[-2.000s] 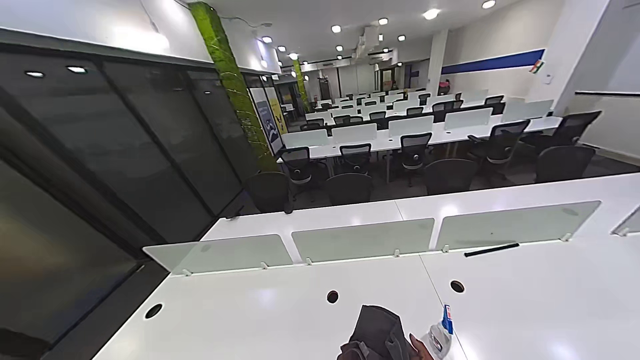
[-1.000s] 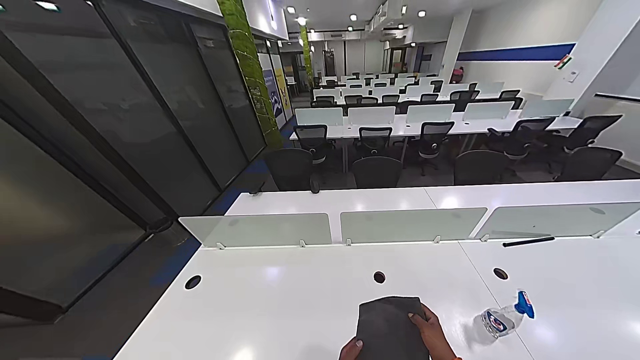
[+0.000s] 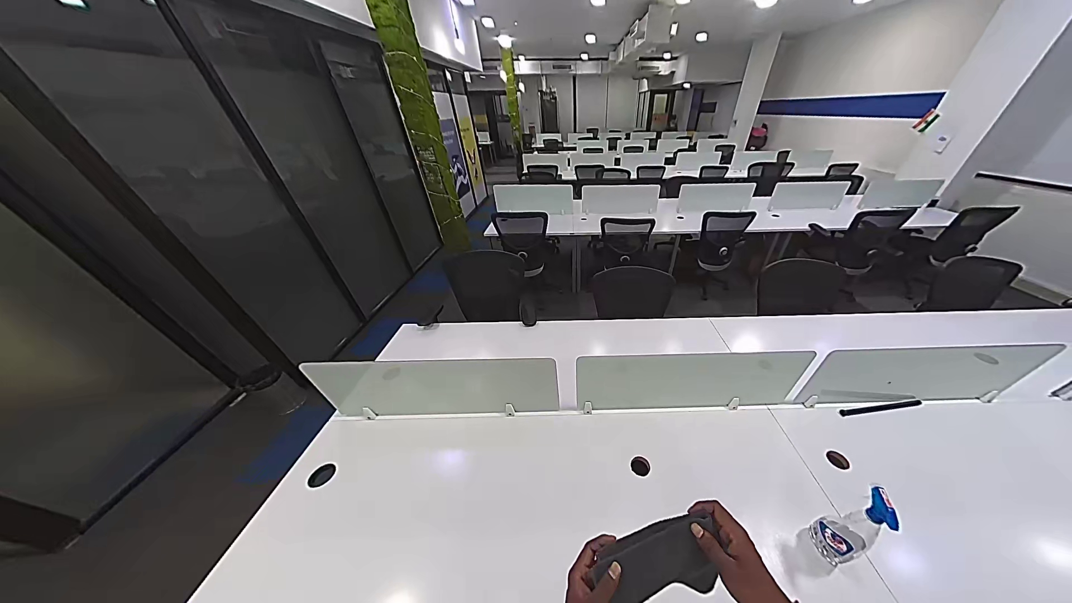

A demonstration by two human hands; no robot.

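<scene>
A dark grey cloth (image 3: 657,559) is held between both hands above the white desk (image 3: 469,519), near the bottom of the view. My left hand (image 3: 595,573) grips its left edge, thumb on top. At its upper right edge, my right hand (image 3: 727,546) pinches it with thumb and fingers. To the right of my right hand, a clear spray bottle with a blue trigger head (image 3: 852,528) is on the desk, its head pointing up and to the right. Neither hand touches the bottle.
Frosted divider panels (image 3: 695,381) stand along the desk's middle, with a thin black bar (image 3: 879,408) near the right one. Round cable holes (image 3: 640,466) pierce the desktop. Black office chairs (image 3: 633,292) and more desk rows lie beyond; dark glass partitions (image 3: 251,151) line the left.
Two seconds ago my right hand was at the spray bottle; it is now on the cloth, and the bottle is on the desk. Since one second ago the cloth's shape has changed in my hands.
</scene>
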